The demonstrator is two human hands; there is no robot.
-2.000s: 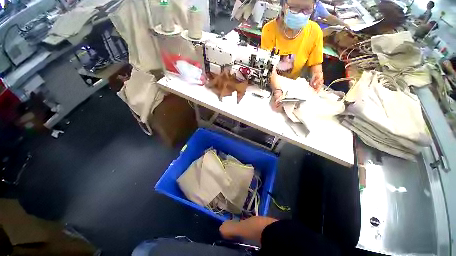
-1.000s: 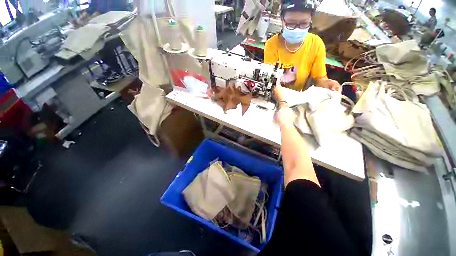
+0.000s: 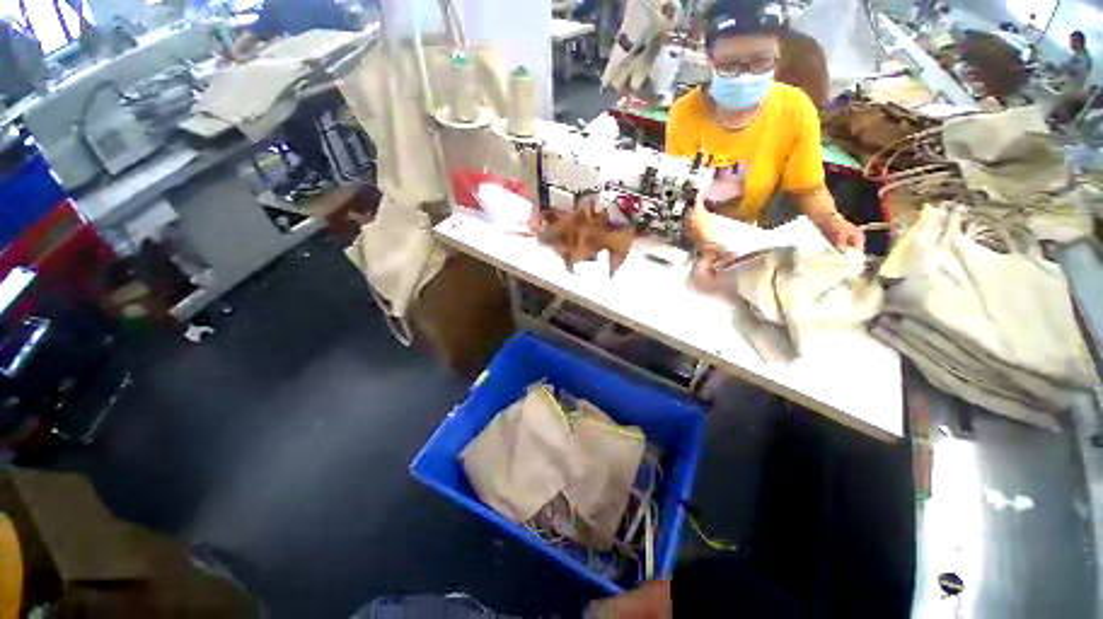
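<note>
The blue plastic bin [image 3: 581,372] stands on the floor in front of me. It holds beige bags [image 3: 550,457] with yellow edging and thin straps. My right hand [image 3: 635,601] is at the bottom edge, by the bin's near corner. It is mostly cut off and blurred, so its fingers and any hold do not show. My left hand is not in view. Across the bin, a coworker in yellow handles beige fabric [image 3: 810,290] on a white table [image 3: 847,393].
A white sewing machine [image 3: 581,163] and brown scraps [image 3: 587,236] are on the coworker's table. Stacked beige bags [image 3: 986,302] lie right, above a shiny metal counter [image 3: 1016,532]. A brown cardboard box [image 3: 91,532] is lower left. A yellow strip hangs beside the bin.
My right hand reached to the fabric at the coworker's table a second ago and is now back low by the bin. The coworker's hands remain at the fabric. The view has shifted.
</note>
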